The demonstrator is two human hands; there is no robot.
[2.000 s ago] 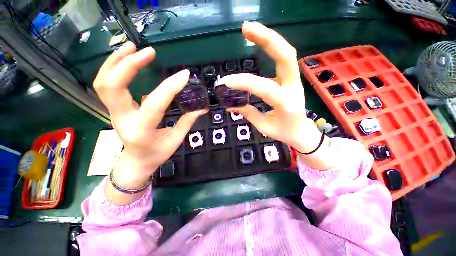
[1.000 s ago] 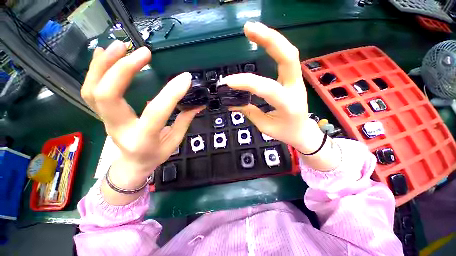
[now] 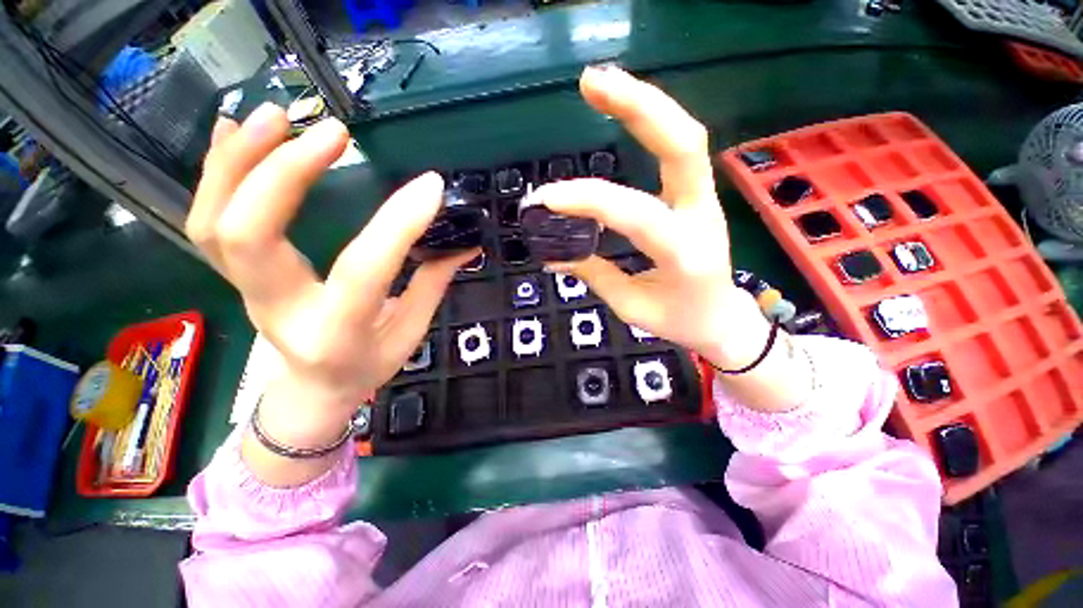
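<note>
My left hand (image 3: pixel 309 273) pinches a dark watch head (image 3: pixel 449 230) between thumb and forefinger, other fingers raised. My right hand (image 3: pixel 653 238) pinches a second dark watch head (image 3: pixel 558 233) the same way, close beside the first. Both glossy faces look dark with faint streaks. The hands are above the black foam tray (image 3: pixel 493 396). In the tray, several pale-rimmed watches lie with their round sensor circles up, such as one white-rimmed watch (image 3: pixel 652 380); darker watch heads sit in other pockets. The hands hide part of the tray.
A red-orange pocket tray (image 3: pixel 998 356) at the right holds several watch heads. A white fan (image 3: pixel 1059 166) stands at the far right. At the left are a red basket (image 3: pixel 93 475) with slim sticks, a yellow round item (image 3: pixel 105 396) and a blue box (image 3: pixel 33 416).
The watch head in my right hand shows more of its face than one second ago. The left one is tilted slightly differently. Both hands keep their grip; the view has shifted a little.
</note>
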